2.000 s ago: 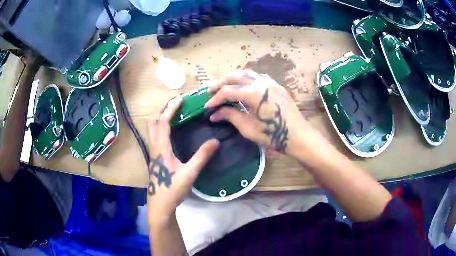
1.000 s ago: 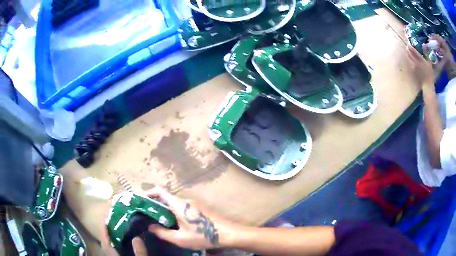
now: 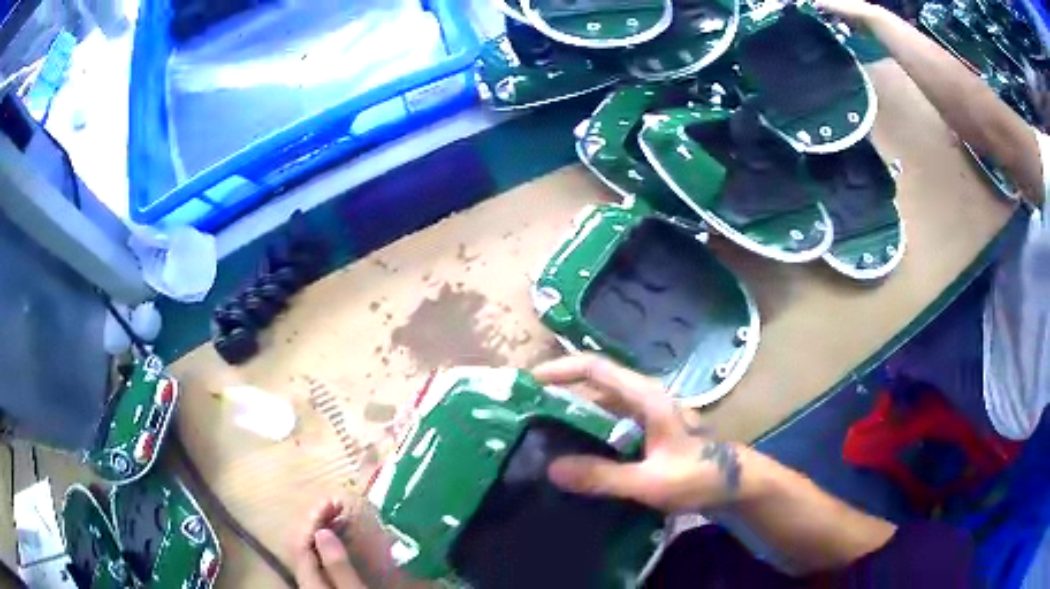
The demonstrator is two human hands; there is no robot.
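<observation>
A green car body shell (image 3: 443, 460) is held tilted above the cardboard at the bottom centre, its dark recess facing up and its lower part cut off. My right hand (image 3: 656, 454) grips its right side, with the thumb inside the recess and the fingers over the outer edge. My left hand (image 3: 334, 558) is at the bottom edge beside the shell's left corner, partly cut off and blurred. Some fingers show bent; contact with the shell is unclear. A white squeeze bottle (image 3: 259, 412) lies on the stained cardboard (image 3: 461, 270) left of the shell.
One shell (image 3: 553, 270) lies behind my right hand, with an overlapping pile (image 3: 737, 184) beyond. More shells (image 3: 136, 414) are at left by a grey box (image 3: 46, 334). Lumpy black parts (image 3: 259, 305) and a blue crate (image 3: 322, 144) are behind. Another person's arm (image 3: 956, 86) reaches in at right.
The view has turned right since the oldest frame, then slightly back. The held shell now appears larger and raised, tilted off the cardboard. My left fingers now show at its left corner.
</observation>
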